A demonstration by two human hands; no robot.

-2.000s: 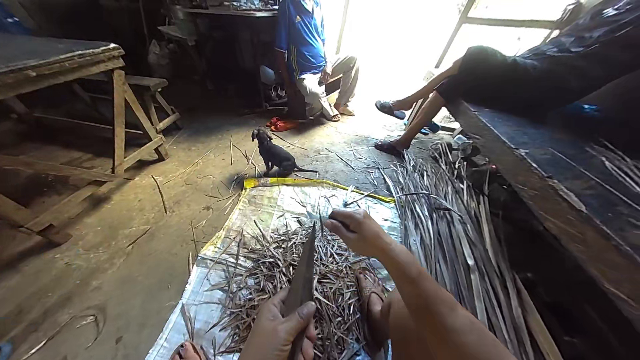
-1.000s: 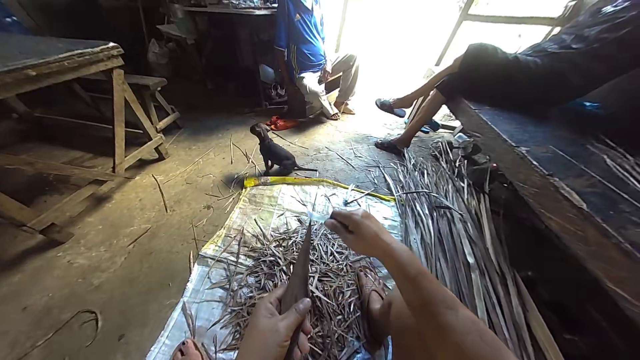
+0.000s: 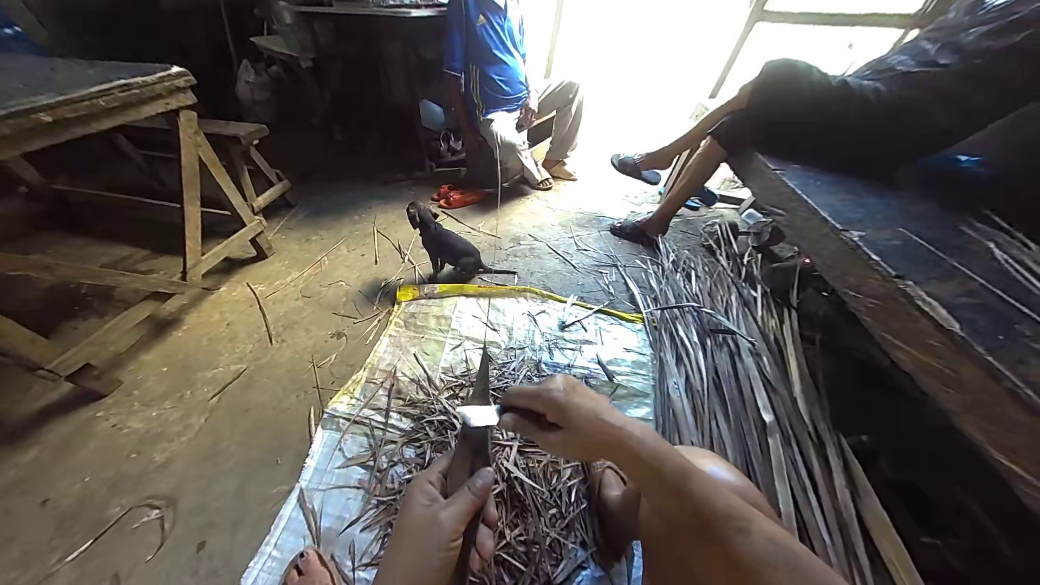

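Low in the view, my left hand (image 3: 451,516) grips a long, dark, pointed strip (image 3: 470,455), perhaps a dried leaf or frond piece, which points away from me. My right hand (image 3: 561,414) is closed on a small blade (image 3: 479,415) that shines bright white and lies across the strip, above my left hand. Beneath both hands, a heap of short brown cut pieces (image 3: 536,496) lies on a pale woven plastic sack (image 3: 325,455) with a yellow edge. To the right of the sack lies a bundle of long dry strips (image 3: 731,390).
A small black dog (image 3: 447,248) sits past the sack's far edge. Wooden trestle table (image 3: 97,101) at left; low dark platform (image 3: 902,268) at right, with a person (image 3: 845,106) on it. Another person in a blue shirt (image 3: 500,65) sits beyond, near red sandals (image 3: 457,197).
The small blade now shows bright white across the dark strip, lower along it than the right hand was before. The dog has stayed seated.
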